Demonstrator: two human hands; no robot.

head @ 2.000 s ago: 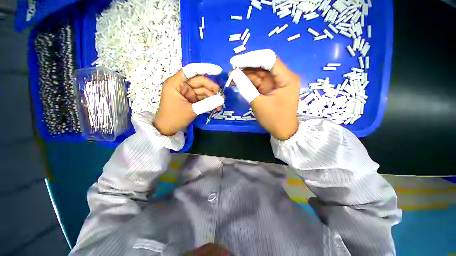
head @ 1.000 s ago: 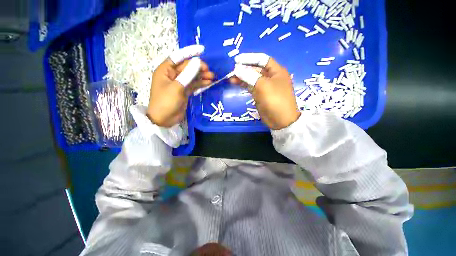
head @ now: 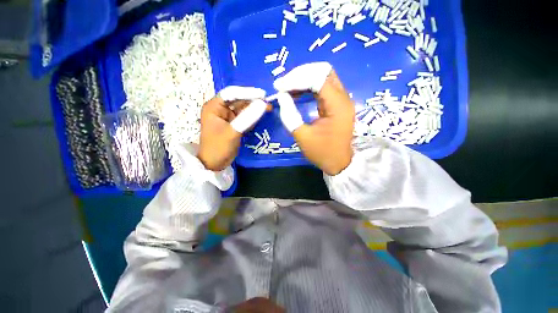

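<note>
My left hand (head: 225,125) and my right hand (head: 324,119) meet above the left part of the right blue tray (head: 463,92). Both have white finger cots on thumb and index finger. A small, thin pale piece (head: 272,98), perhaps a white sleeve on a pin, spans the short gap between the fingertips; both hands pinch it. Its ends are hidden by the cots, and any pin is too small to make out. Loose white sleeves (head: 422,116) lie in the right tray, mostly along its right side, the top and the lower edge.
A clear box of silver pins (head: 136,150) stands left of a heap of off-white pieces (head: 168,73). Dark metal parts (head: 81,128) fill the far-left blue tray. Another blue container (head: 73,30) is at the top left. The dark green bench (head: 511,122) extends right.
The hands have come together from a wider gap where a long thin piece showed. My left hand has moved right and slightly down. The trays appear shifted slightly left in the view.
</note>
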